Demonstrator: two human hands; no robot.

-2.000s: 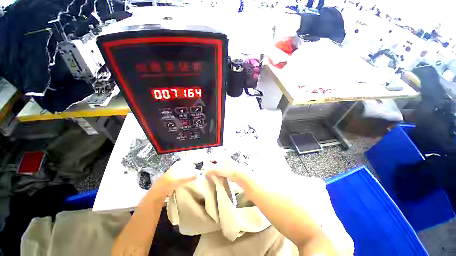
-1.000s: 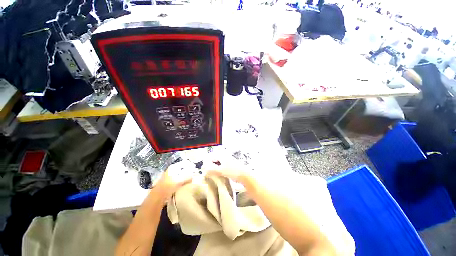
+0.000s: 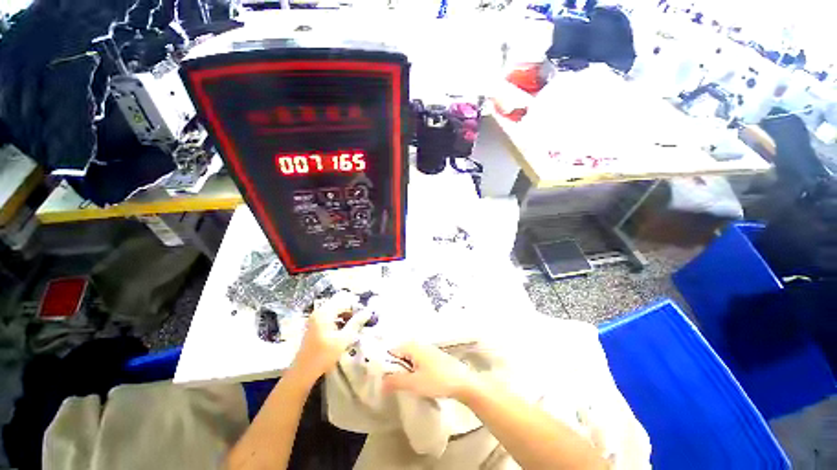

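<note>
The control panel (image 3: 321,213) of the button machine hides the press head and shows red digits 007165. Beige cloth (image 3: 395,413) is bunched below the panel and over my lap. My right hand (image 3: 429,369) is shut on its upper edge, pulled a little toward me. My left hand (image 3: 323,340) is at the small dark machine parts below the panel, its fingertips near a dark round part (image 3: 368,318). Whether it holds a button is too small and overexposed to tell.
A crumpled plastic bag (image 3: 266,283) lies on the white machine table (image 3: 216,344), left of my hands. Small dark pieces (image 3: 440,292) lie on the right. A blue bin (image 3: 688,386) stands right of my lap, and beige cloth (image 3: 151,422) lies at lower left.
The counter has gone from 007164 to 007165. My right hand and the cloth edge have come back toward me and down from the machine. My left hand has separated from the cloth edge.
</note>
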